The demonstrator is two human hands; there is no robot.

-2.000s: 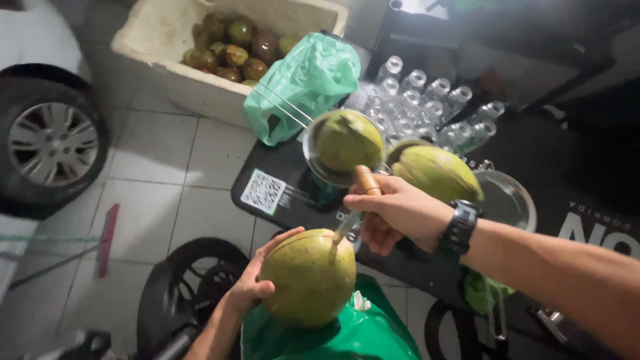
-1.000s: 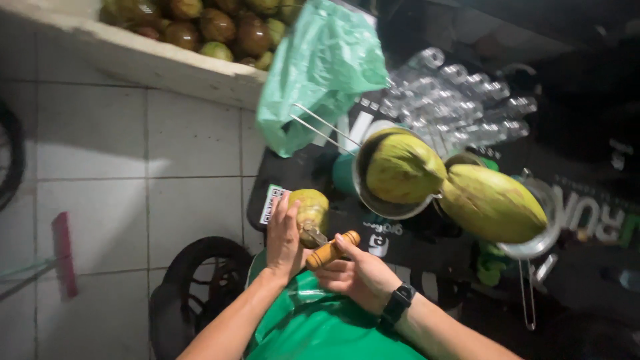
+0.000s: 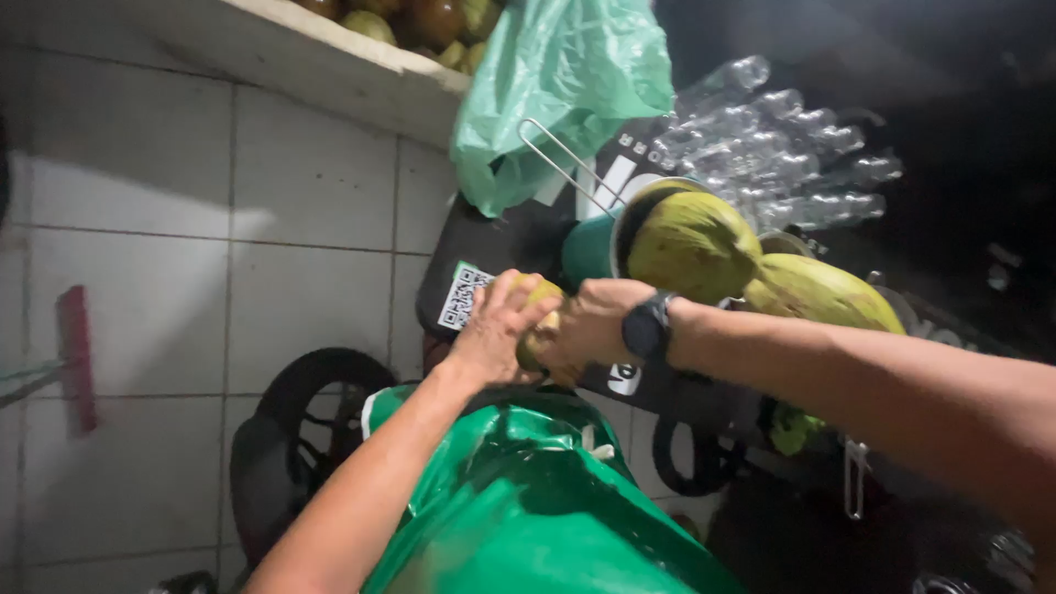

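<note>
My left hand (image 3: 497,330) holds a green coconut (image 3: 538,290), mostly covered by my fingers, near the corner of the black table. Curled against the coconut's right side is my right hand (image 3: 587,330), with a dark watch on its wrist; whether the wooden-handled tool is in it cannot be seen. Just beyond my right hand, a second green coconut (image 3: 689,247) rests in the mouth of a teal container (image 3: 590,250) with a wire-handled strainer. A third coconut (image 3: 825,293) lies against it on the right.
Clear bottles (image 3: 775,148) stand grouped at the back of the black table (image 3: 511,239). A green plastic bag (image 3: 569,91) lies beside a pale crate (image 3: 355,62) of coconuts. A green apron (image 3: 528,495) covers my lap. Below left is a black wheel (image 3: 309,412).
My right hand has turned and moved up against the coconut's right side. The wooden handle that showed in it one second ago is no longer visible. The coconut is now more covered by my hands.
</note>
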